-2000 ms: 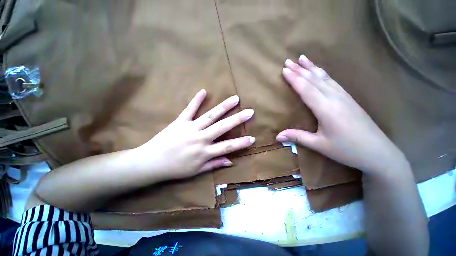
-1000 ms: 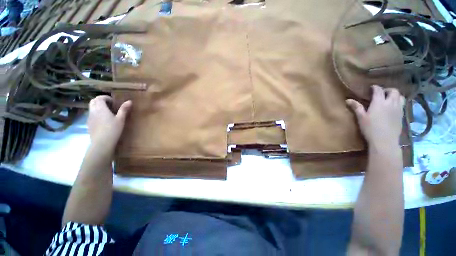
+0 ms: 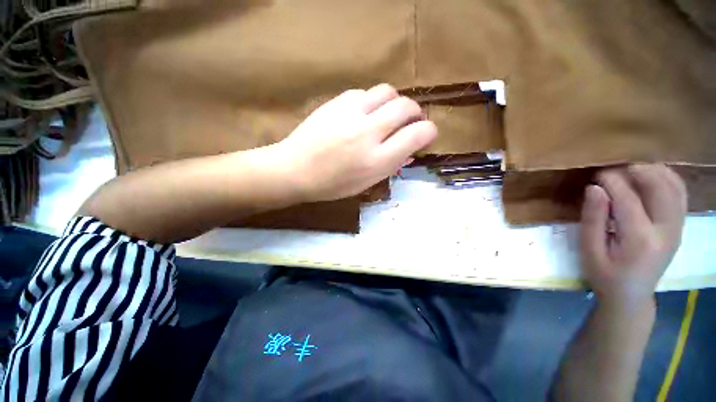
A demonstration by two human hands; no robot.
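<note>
The brown bag body panel point(image 3: 259, 86) lies flat, its centre seam running down to the stepped cut-out. My left hand point(image 3: 361, 141) is over the cut-out's left edge, fingers bent and bunched. Its fingertips hide that corner, so any grip cannot be told. A small red spot shows beneath them. My right hand point(image 3: 636, 224) is at the panel's lower edge on the right, fingers curled over the seam allowance point(image 3: 546, 195). Whether it pinches the edge is unclear. White corner backing point(image 3: 494, 90) shows at the cut-out's upper right.
Brown straps point(image 3: 55, 63) are bunched at the upper left. Lower panel layers point(image 3: 471, 171) show inside the cut-out. The white tabletop point(image 3: 440, 235) has a pale front edge close to my body. A yellow floor line point(image 3: 678, 345) is at lower right.
My left hand has moved from the panel's left side to the cut-out. My right hand has moved down to the lower edge, its fingers now curled. The view is closer to the cut-out.
</note>
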